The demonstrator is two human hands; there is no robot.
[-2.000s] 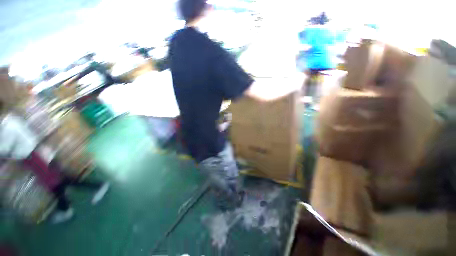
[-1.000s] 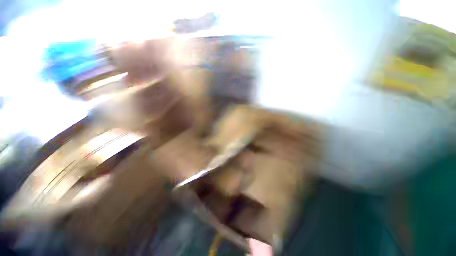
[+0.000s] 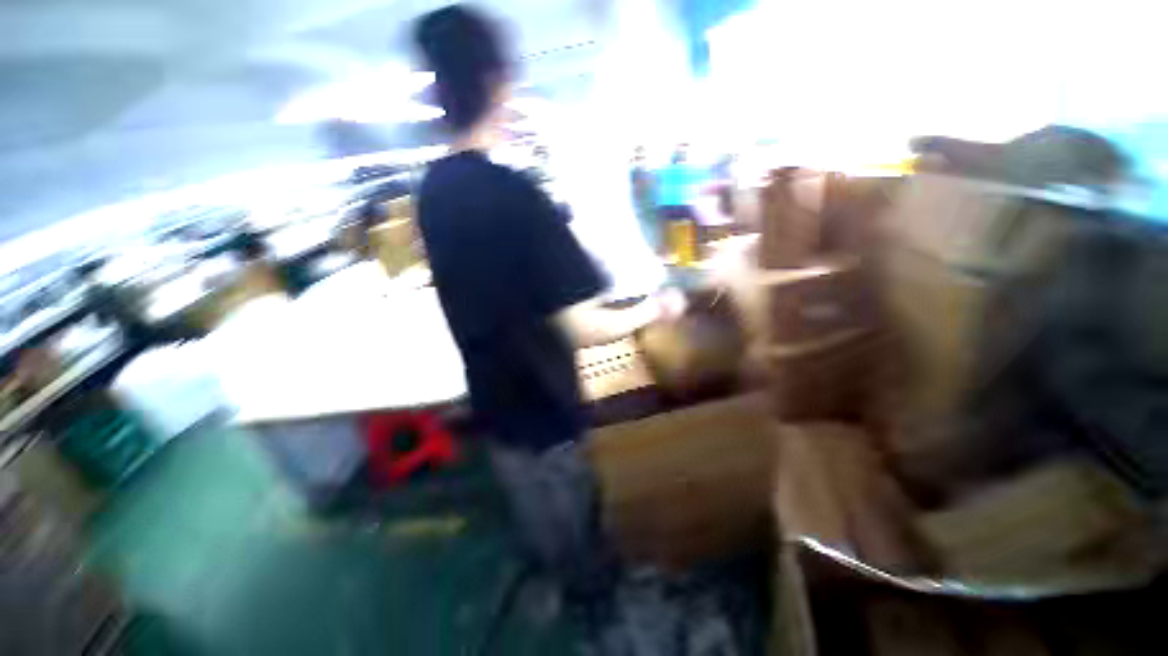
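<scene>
Neither of my hands shows in the head view. The picture is blurred. Nearest in front, at the lower right, is a large open master carton [image 3: 1025,525] with a pale curved rim edge and dark inside parts. Brown boxes [image 3: 820,327] are stacked behind it. Another large carton [image 3: 685,481] stands left of it, in front of a person in a dark shirt [image 3: 500,269], whose forearm reaches over it towards a blurred brown object [image 3: 694,349]. What the person's hand holds cannot be told.
A white-topped table [image 3: 346,365] is behind the person to the left, with a red stool [image 3: 410,443] under its edge. A green crate [image 3: 105,438] is at the far left. Green floor [image 3: 192,513] shows at lower left. A dark blurred mass [image 3: 1102,333] is at right.
The view has swung right and back left. Compared with the first frame, the person's arm is over the carton, which appears lower, and the red stool shows. The walking figure at left is gone.
</scene>
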